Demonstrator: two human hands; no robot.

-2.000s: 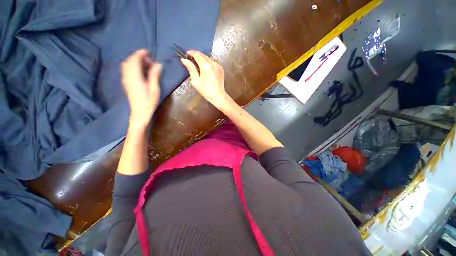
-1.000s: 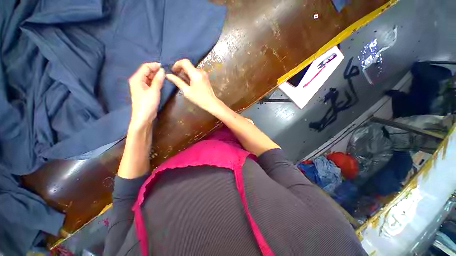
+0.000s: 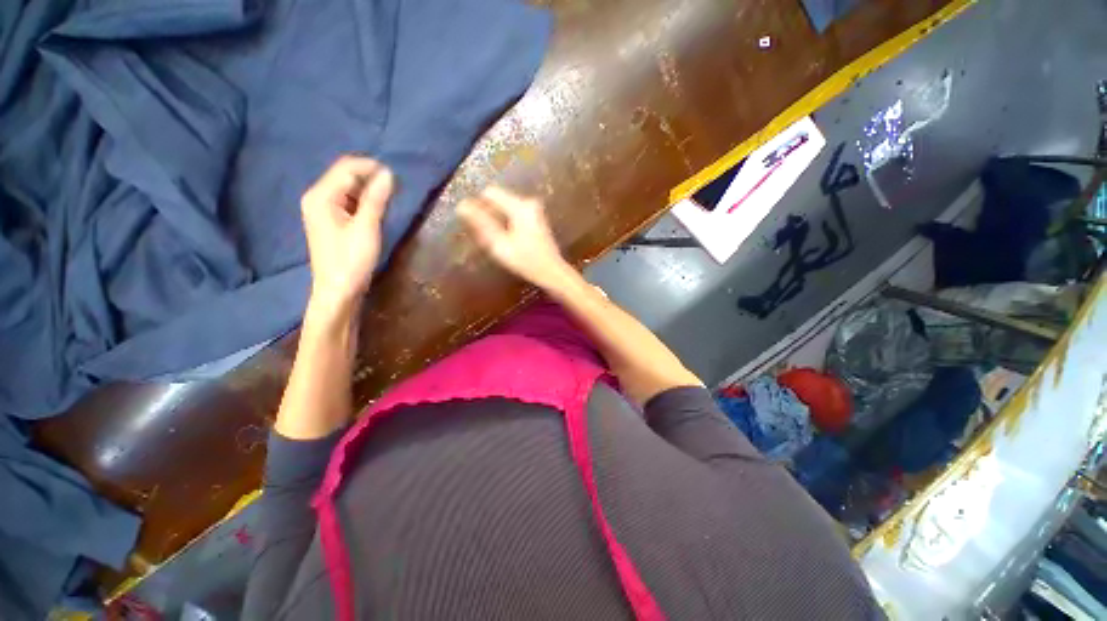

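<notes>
A blue-grey jacket (image 3: pixel 310 91) lies spread over the brown table (image 3: pixel 583 146), with crumpled folds at the left. A seam line runs down the cloth above my left hand. My left hand (image 3: pixel 345 224) is over the jacket near its lower edge, thumb and fingertips pinched together; whether they hold a thread is too small to tell. My right hand (image 3: pixel 516 237) is over the brown table, right of the jacket's edge, blurred, with its fingers curled. No snips can be made out in it.
More blue-grey cloth (image 3: pixel 55 522) lies at the lower left. Yellow edging (image 3: pixel 826 91) borders the table. Beyond it are a white box (image 3: pixel 747 194) on the grey floor and a bin with a red bundle (image 3: pixel 816 398), cloth and plastic. A pale speck (image 3: pixel 765 43) lies on the tabletop.
My hands met at the seam one second ago. My right hand has since moved right, off the cloth. The thin blades seen at its fingertips two seconds ago no longer show.
</notes>
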